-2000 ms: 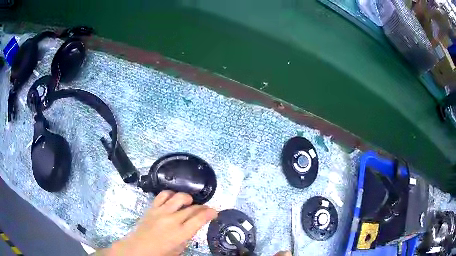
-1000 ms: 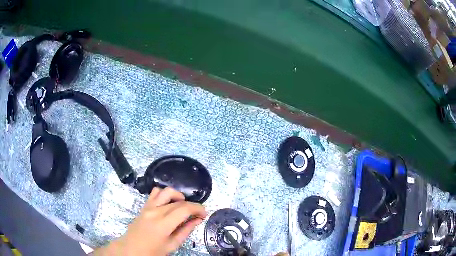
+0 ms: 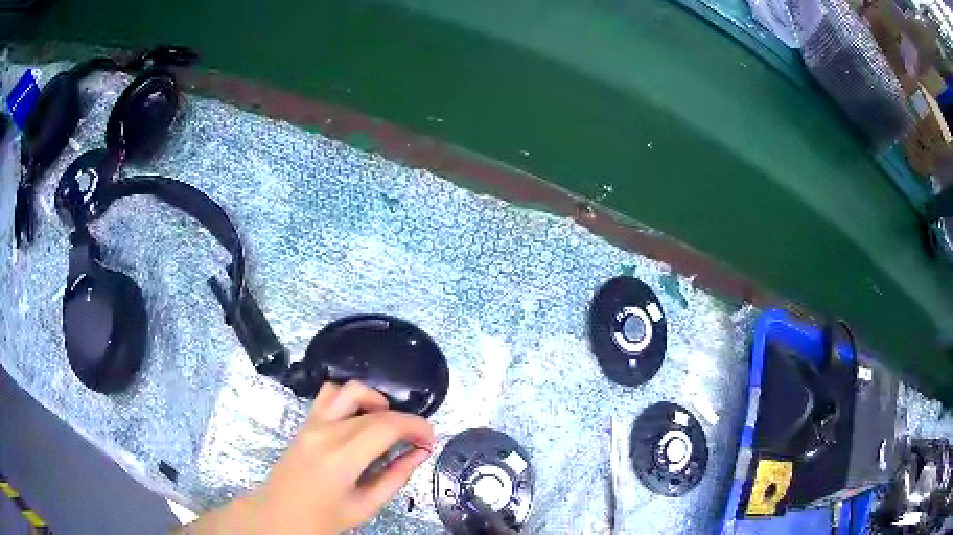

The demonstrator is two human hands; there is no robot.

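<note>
My left hand (image 3: 350,455) is at the near edge of an open black earcup housing (image 3: 381,361). Its thumb and forefinger are pinched together beside a speaker plate (image 3: 452,487), with a faint reddish lead wire (image 3: 426,448) at the fingertips. The plate lies flat, with its silver-white centre and white label up. The dark end of a tool (image 3: 491,515) reaches over the plate from the bottom edge; it looks like a soldering iron. My right hand is out of the picture. A slider arm (image 3: 255,340) and headband (image 3: 199,205) join the housing at left.
Two more speaker plates (image 3: 628,330) lie to the right. Beyond them is a blue tray (image 3: 746,418) with a dark solder station and yellow sponge (image 3: 768,487). Another earcup (image 3: 105,329) and more headphone parts lie at left. The green conveyor (image 3: 502,115) runs behind the bubble wrap.
The sliver of my right hand seen earlier at the bottom edge is gone. My left thumb and forefinger have closed into a tighter pinch. The plate and earcup stay side by side.
</note>
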